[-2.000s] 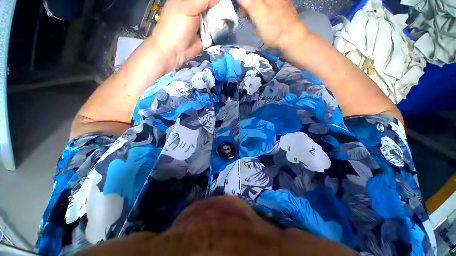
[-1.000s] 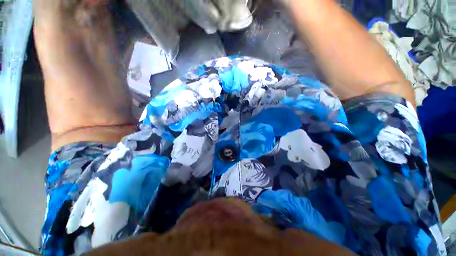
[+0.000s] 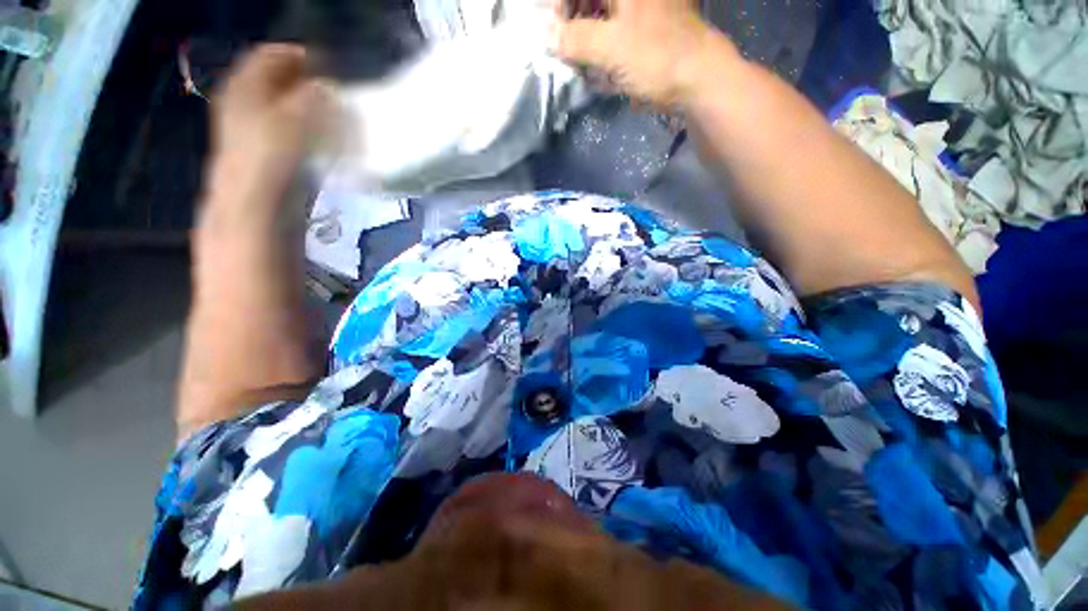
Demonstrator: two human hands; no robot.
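A white garment piece (image 3: 459,113) is stretched between my two hands above the lap, blurred by motion. My left hand (image 3: 280,102) is at the upper left and grips the left end of the cloth; its fingers are blurred. My right hand (image 3: 638,48) is at the top, right of centre, and holds the right end of the cloth near the picture's upper edge. A small dark thing shows at the right fingers, but I cannot tell what it is.
White scraps (image 3: 340,233) lie by the left knee. A cream cloth bundle (image 3: 913,161) sits in a blue-rimmed tub at right, with a larger grey-cream heap (image 3: 1014,107) beyond it. A pale curved table edge (image 3: 54,203) runs down the left. The dark floor is speckled with lint.
My left hand was near the right one at first, then moved far left, and is now lower and nearer the centre. The cloth has gone from bunched to spread between both hands.
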